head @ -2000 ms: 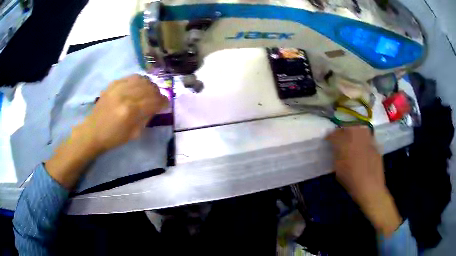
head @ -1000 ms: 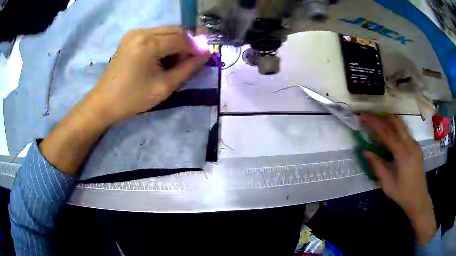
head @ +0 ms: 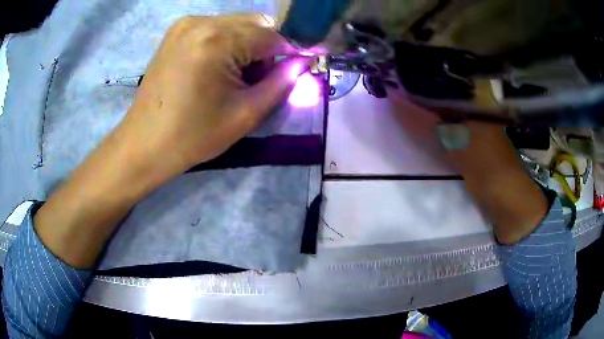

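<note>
The garment panel with pale grey-blue backing (head: pixel 225 212) lies wrong side up, its right edge under the presser foot (head: pixel 320 64). A dark strip (head: pixel 265 151) crosses it, and a narrow dark strip end (head: pixel 310 228) hangs at its right edge. My left hand (head: pixel 205 93) rests over the panel, thumb and fingertips together on it beside the foot, partly lost in pink-white glare. My right hand (head: pixel 430 122) reaches in under the machine head (head: pixel 490 59). It is blurred and its fingers are hidden. The scissors (head: pixel 566 179) lie at the right, out of my hand.
The ruler scale (head: pixel 424 265) runs along the table's front edge. Part of the phone (head: pixel 528 138) shows behind my right wrist. A red item (head: pixel 599 200) is at the far right. A loose thread (head: pixel 333 227) lies near the narrow strip end.
My right hand has let go of the scissors and moved left under the machine head. My view has come closer to the needle. My left hand stays at the foot.
</note>
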